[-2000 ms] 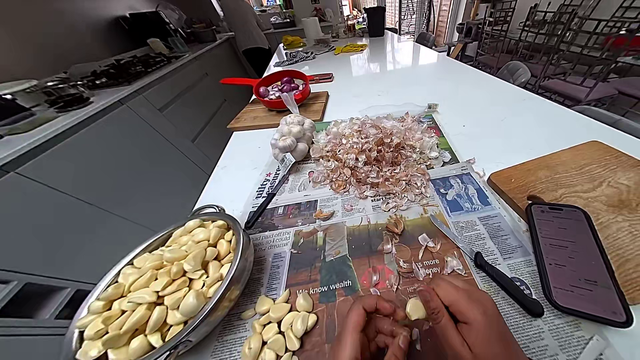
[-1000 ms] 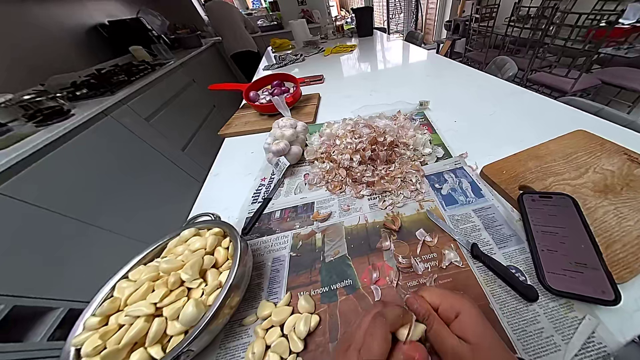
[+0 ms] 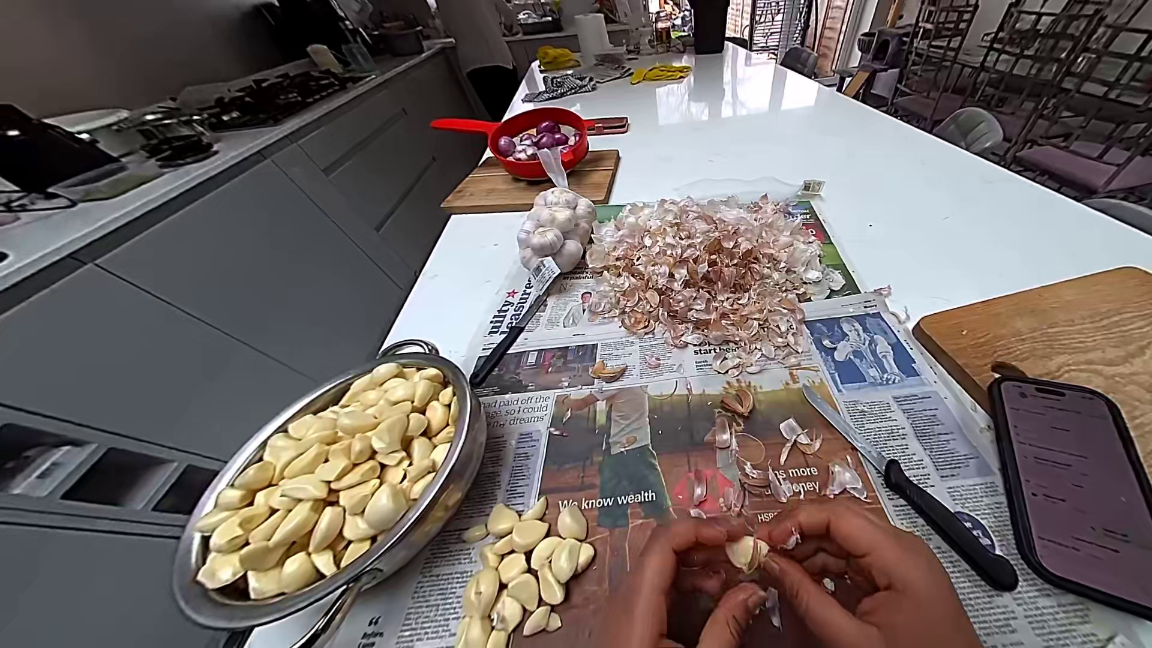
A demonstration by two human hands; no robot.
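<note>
Between the fingertips of my left hand (image 3: 675,589) and my right hand (image 3: 855,576) is a garlic clove (image 3: 746,553) with bits of skin at its side; both hands touch it. Peeled cloves (image 3: 526,567) lie on the newspaper (image 3: 576,450) left of my hands. More peeled cloves (image 3: 351,477) fill a steel pan (image 3: 468,468) at the left. A big heap of garlic skins (image 3: 711,270) covers the far part of the newspaper, and loose skins lie just beyond my fingers. A black-handled knife (image 3: 936,513) rests right of my hands.
Another black-handled knife (image 3: 513,337) lies beside netted garlic bulbs (image 3: 556,225). Farther back, a red colander (image 3: 504,148) of red onions or shallots stands on a wooden board (image 3: 598,175). At the right, a phone (image 3: 1071,495) overlaps a larger wooden board (image 3: 1044,333). A person (image 3: 477,36) stands far back.
My fingers have shifted around the clove. One second ago they were closer together over it; now they are more spread and the clove shows more plainly.
</note>
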